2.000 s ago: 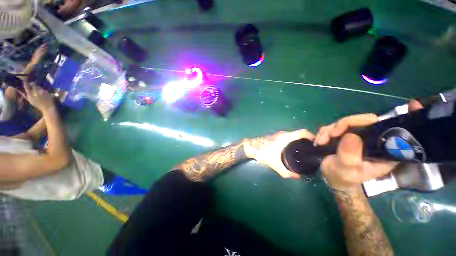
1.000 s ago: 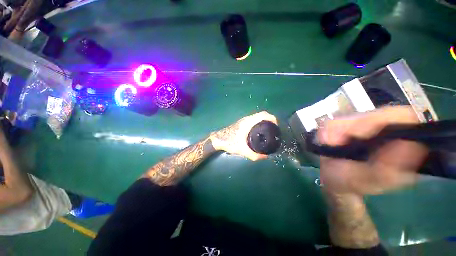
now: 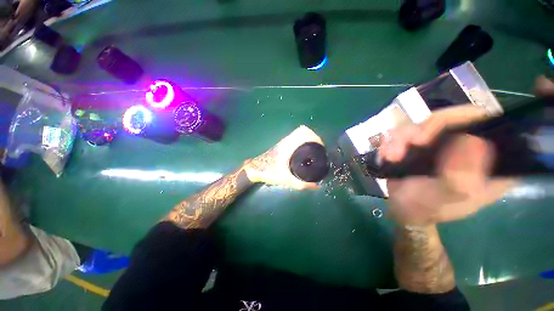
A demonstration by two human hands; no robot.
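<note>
My left hand (image 3: 280, 159) is closed around a black cylindrical speaker unit (image 3: 310, 162), its round dark end facing up, on the green belt. My right hand (image 3: 449, 176) is blurred and grips the black electric screwdriver (image 3: 522, 143), which runs off to the right edge. The driver's nose is over the screw feeder (image 3: 365, 135), a white and grey box right of my left hand, and does not touch the unit. The bit is too blurred to make out. Tiny shiny screws (image 3: 341, 174) lie between the unit and the feeder.
Lit units glow pink (image 3: 160, 93) and white-blue (image 3: 137, 119) at left. Black units (image 3: 310, 40) lie or stand at the back. A clear plastic bag (image 3: 45, 130) lies far left. A small pale ring (image 3: 377, 212) lies below the feeder. Another person's arm (image 3: 11, 228) is at the left edge.
The driver's nose has gone from the held unit to over the feeder, which now shows more fully. My left hand still holds the unit. The view has shifted.
</note>
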